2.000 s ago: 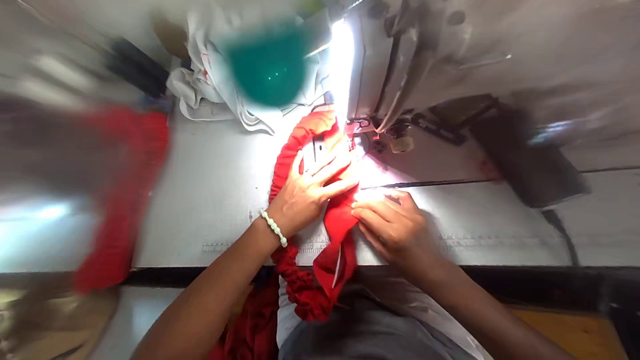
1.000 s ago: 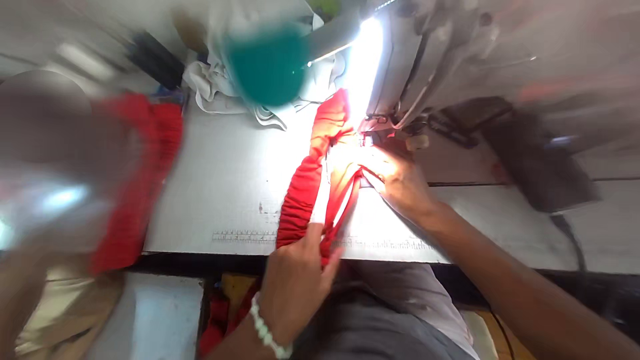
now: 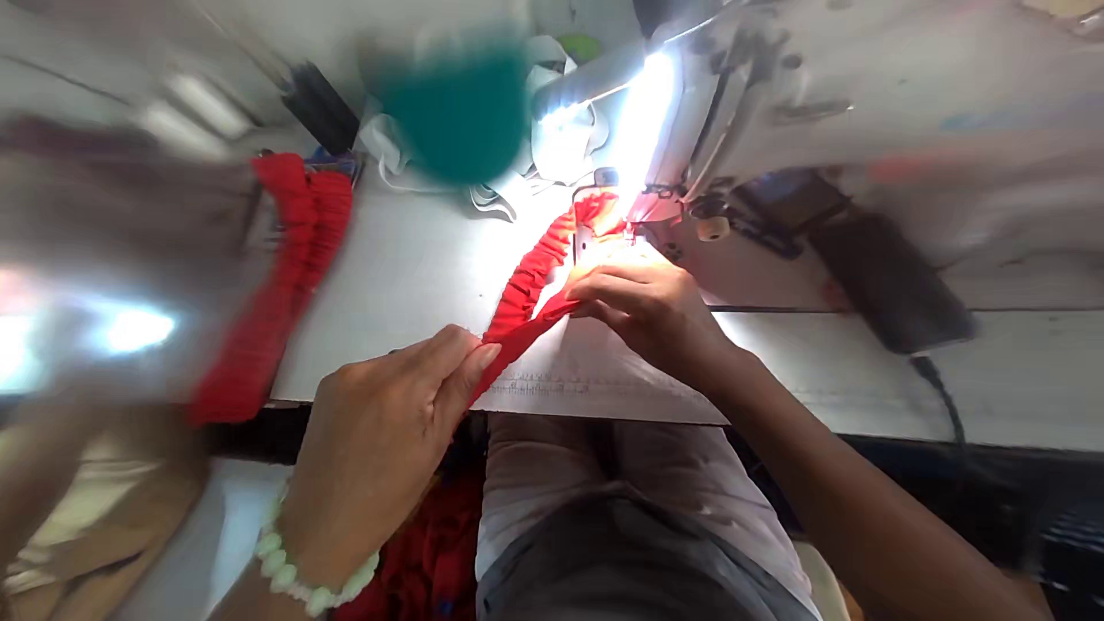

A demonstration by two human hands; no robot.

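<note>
A strip of gathered red fabric (image 3: 528, 278) runs from the lit needle area of a sewing machine (image 3: 628, 226) down to the front edge of the worktable. My left hand (image 3: 401, 423), with a pale beaded bracelet on its wrist, pinches the strip's lower part between thumb and fingers near that edge. Closer to the needle, my right hand (image 3: 647, 302) grips the same fabric with its fingertips. Glare from the lamp (image 3: 649, 112) hides the fabric under the machine's foot.
More red gathered fabric (image 3: 289, 285) lies at the left. White elastic bands (image 3: 565, 147) are heaped behind a blurred teal object (image 3: 461, 108). A phone (image 3: 893, 280) with a cable lies at the right. Red cloth (image 3: 431, 552) hangs below the table edge. Another person's arm (image 3: 43, 466) is at the far left.
My right hand has drawn back from the needle area toward me. My left hand, lower on the fabric than two seconds ago, now pinches the strip near the table edge.
</note>
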